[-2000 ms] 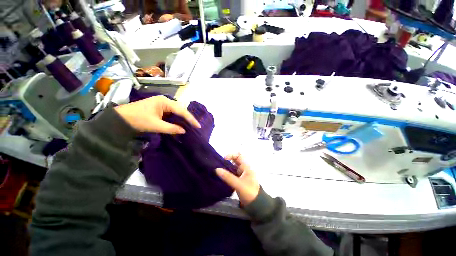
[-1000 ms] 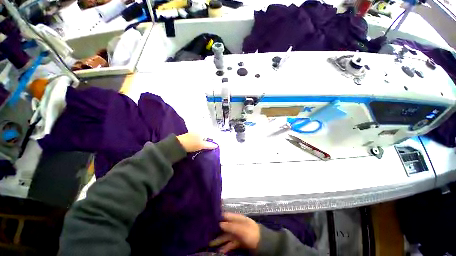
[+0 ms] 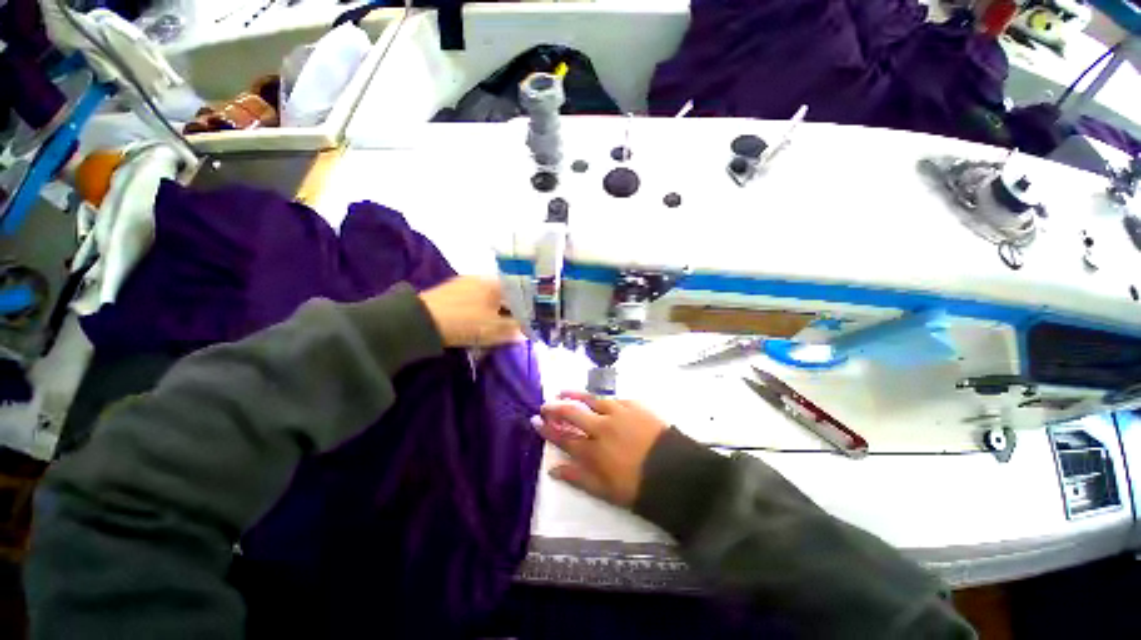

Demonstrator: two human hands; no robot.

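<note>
The dark purple garment piece (image 3: 425, 463) lies over the left of the table and hangs over its front edge. My left hand (image 3: 472, 313) rests on the cloth just left of the needle area and holds its edge; the fingertips are partly hidden by the machine's left end. My right hand (image 3: 603, 444) is at the cloth's right edge, in front of the needle area, with its fingers bent at the edge. Whether it pinches the cloth is unclear. The white sewing machine (image 3: 863, 225) stands with its presser foot area (image 3: 551, 328) beside my left fingertips.
Red-and-silver snips (image 3: 811, 415) and blue-handled scissors (image 3: 805, 354) lie right of the needle. A purple cloth heap (image 3: 826, 63) is behind the machine. A white tray (image 3: 344, 106) with a brown item and a white bag stands at back left. A second machine is partly visible at far left.
The cloth was turned and brought to the needle area. My left hand moved up beside the presser foot. My right hand rose from below the table edge to the cloth's right edge.
</note>
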